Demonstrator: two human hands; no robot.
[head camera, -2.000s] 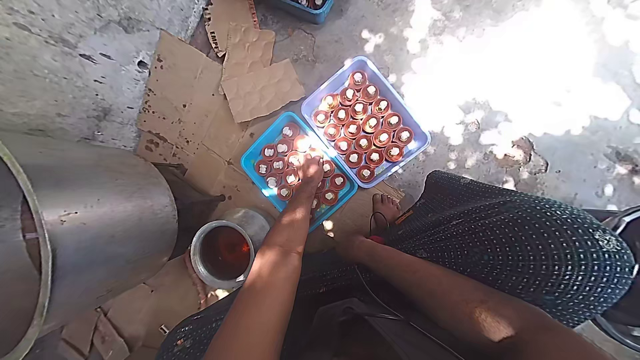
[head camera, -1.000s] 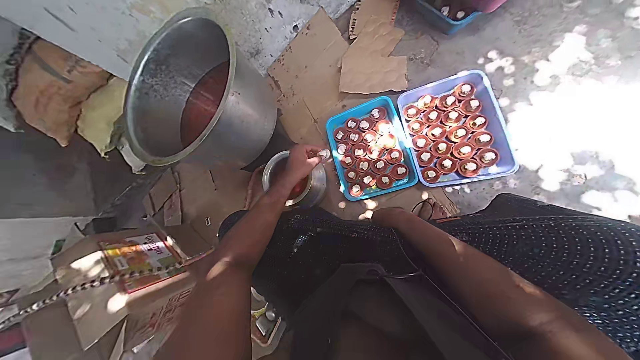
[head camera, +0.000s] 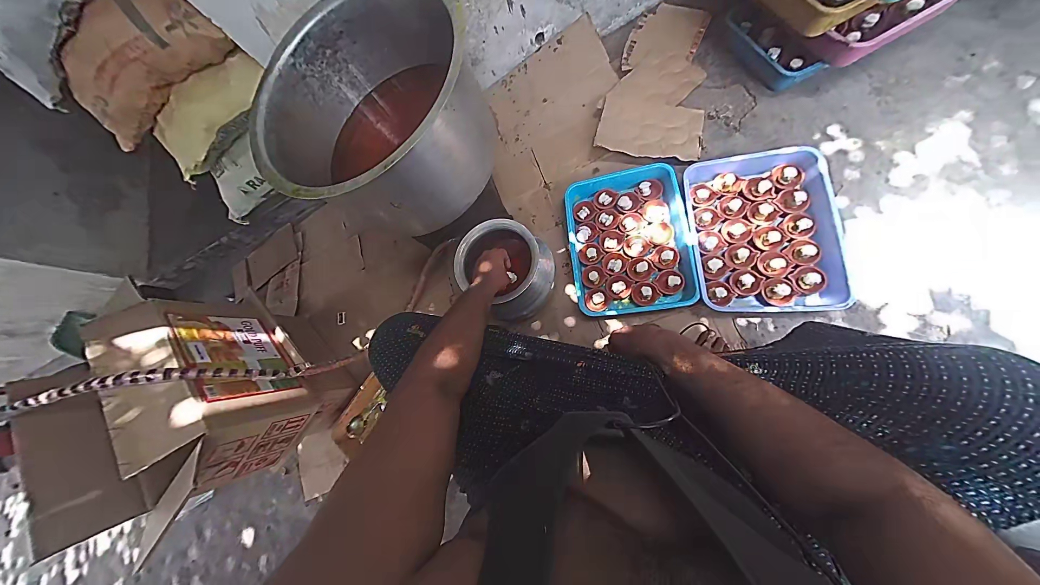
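My left hand (head camera: 494, 268) reaches into a small round metal pot (head camera: 530, 299) of reddish liquid; a small white piece shows at its fingertips. To the right, a blue plastic tray (head camera: 573, 193) and a pale purple plastic tray (head camera: 837, 236) stand side by side, both with rows of small reddish-brown clay cups that have white pieces in them. My right hand (head camera: 634, 341) rests near the knee, just below the blue tray, and its fingers are hard to make out.
A large metal pot (head camera: 459, 138) with reddish liquid stands beyond the small pot. Flattened cardboard (head camera: 552, 89) covers the ground. At the left are an open cardboard box (head camera: 146, 406) and sacks (head camera: 138, 65). More stacked trays (head camera: 780, 77) stand at the upper right.
My left hand was over the blue tray, then moved left past its edge, and is now inside the small pot. The view has shifted left. My right hand stays near the knee.
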